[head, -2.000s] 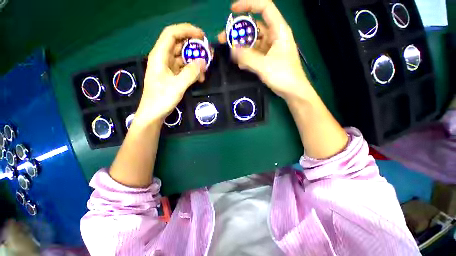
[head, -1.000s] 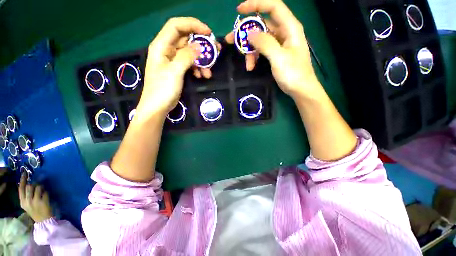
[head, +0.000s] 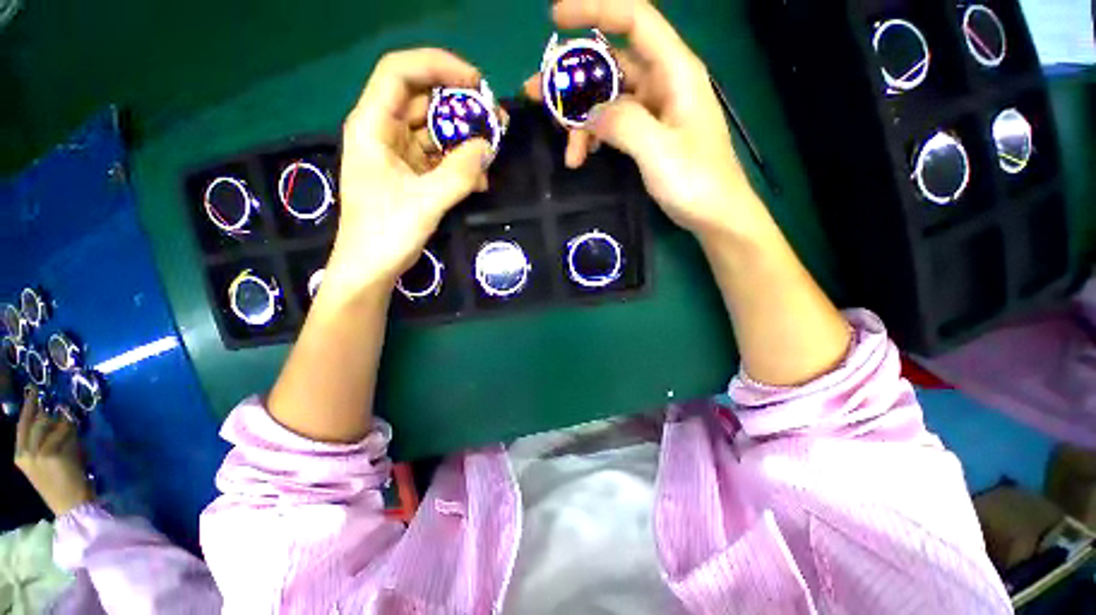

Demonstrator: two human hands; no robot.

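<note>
My left hand (head: 403,168) holds a round smartwatch head (head: 462,119) by its rim, with my thumb at its lower edge. My right hand (head: 655,120) holds a second watch head (head: 581,83), with my thumb near its lower right edge. Both screens are lit, dark with purple-white dots. Both hands are above the back of the black foam tray (head: 439,315). Other watch heads sit in the tray's pockets, one with a bright face (head: 501,267) and one dark (head: 594,260). My left forearm hides part of the tray.
A taller black foam tray block (head: 895,258) with several watch heads stands at right. A thin dark stick (head: 743,132) lies beside it. At left, another person's hand (head: 51,463) touches loose watch heads (head: 63,352) on the blue mat (head: 132,288).
My thumbs have moved from the middle of both screens towards their lower edges. The watch heads have shifted slightly left. The other person's hand, absent in the earliest frame, has moved slightly left since entering.
</note>
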